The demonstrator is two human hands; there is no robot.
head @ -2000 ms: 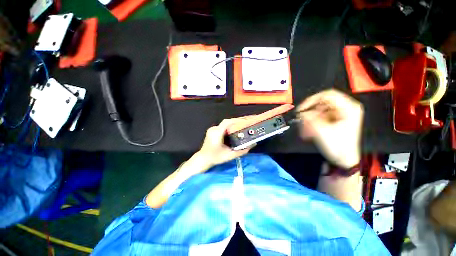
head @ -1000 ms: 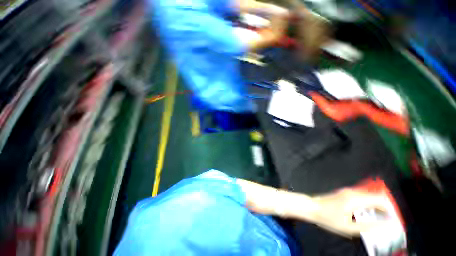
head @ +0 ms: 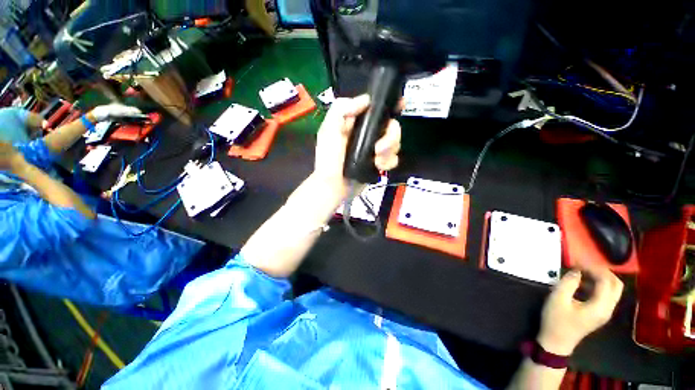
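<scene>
My left hand [head: 357, 141] is closed around the handle of the black barcode scanner [head: 373, 114], raised above the bench with its head toward the monitor. My right hand [head: 581, 308] is bare, holds nothing visible, and has its fingers curled at the lower right corner of a white device unit [head: 524, 247]; I cannot tell if they touch. A second unit [head: 432, 206] lies on an orange-red foam pad [head: 428, 241] with a thin pale cable across it. A third unit [head: 364, 204] is partly hidden behind the scanner cord and my left wrist.
A black mouse [head: 607, 231] sits on a red pad at right, beside the red tape dispenser [head: 661, 305]. A white printed label [head: 430, 91] hangs below the dark monitor [head: 449, 34]. Stacked units [head: 209, 189] and blue cables stand left. Neighbouring workers' arms reach in at far left.
The view swung left and back. The scanner, earlier lying on the bench, is now raised in my left hand. The unit my left hand held is no longer in it.
</scene>
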